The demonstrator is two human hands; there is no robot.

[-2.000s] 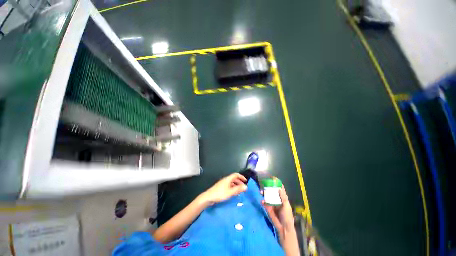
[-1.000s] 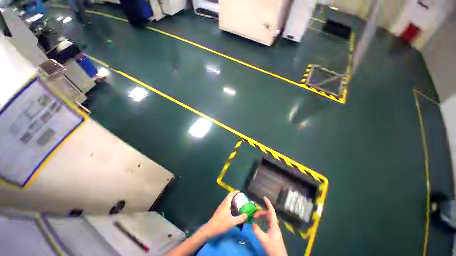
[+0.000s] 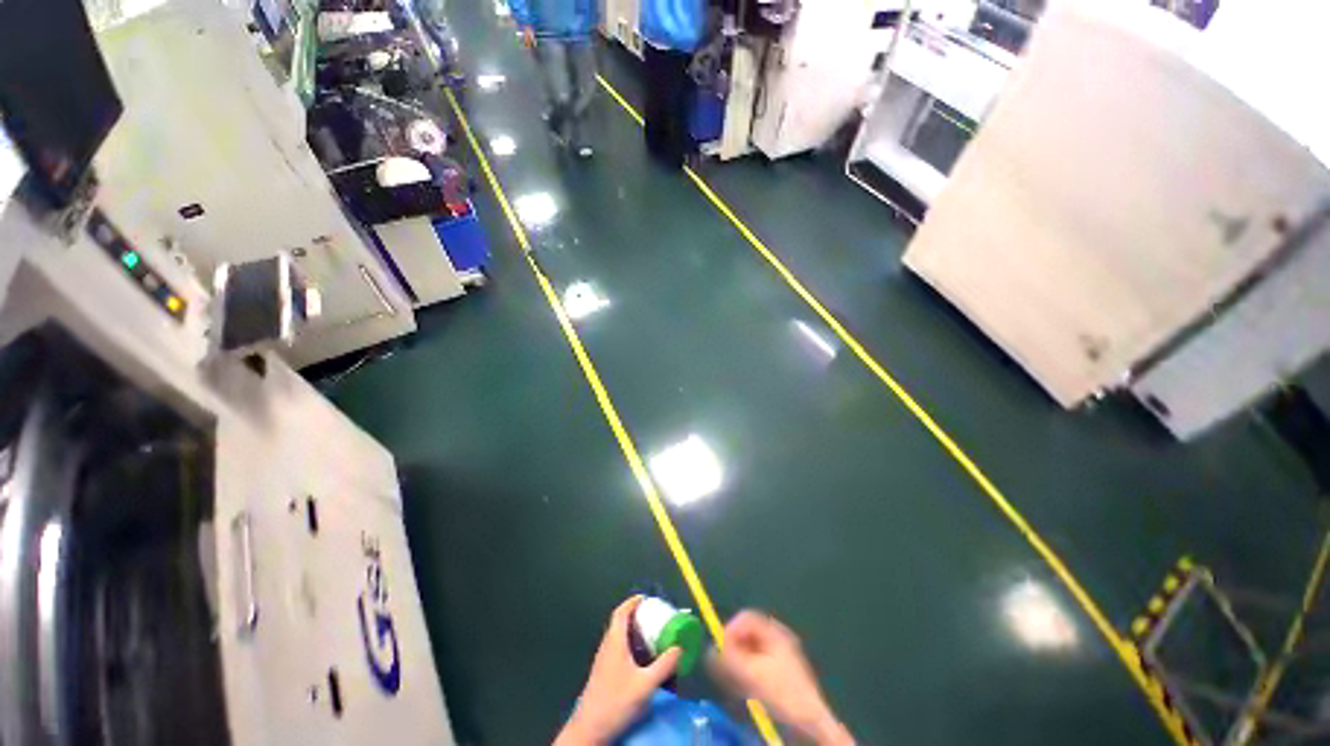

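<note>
A small solder paste jar (image 3: 652,627) with a white side and a green lid (image 3: 680,641) is at the bottom centre, in front of my blue clothing. My left hand (image 3: 624,673) is closed around the jar from the left, with the lid facing right. My right hand (image 3: 769,668) is just right of the lid, blurred, with its fingers curled. A small gap shows between it and the lid. I cannot tell if it holds anything.
A white printer (image 3: 314,539) with a dark window stands at the left. Other machines line the left aisle side. A large cream cabinet (image 3: 1109,190) stands at the right. Two people in blue tops (image 3: 560,18) (image 3: 673,26) are far ahead. Yellow lines (image 3: 598,386) run along the green floor.
The view has turned to the aisle, with the printer now at the left. The jar stays in my left hand. My right hand has moved from the lid to slightly right of it.
</note>
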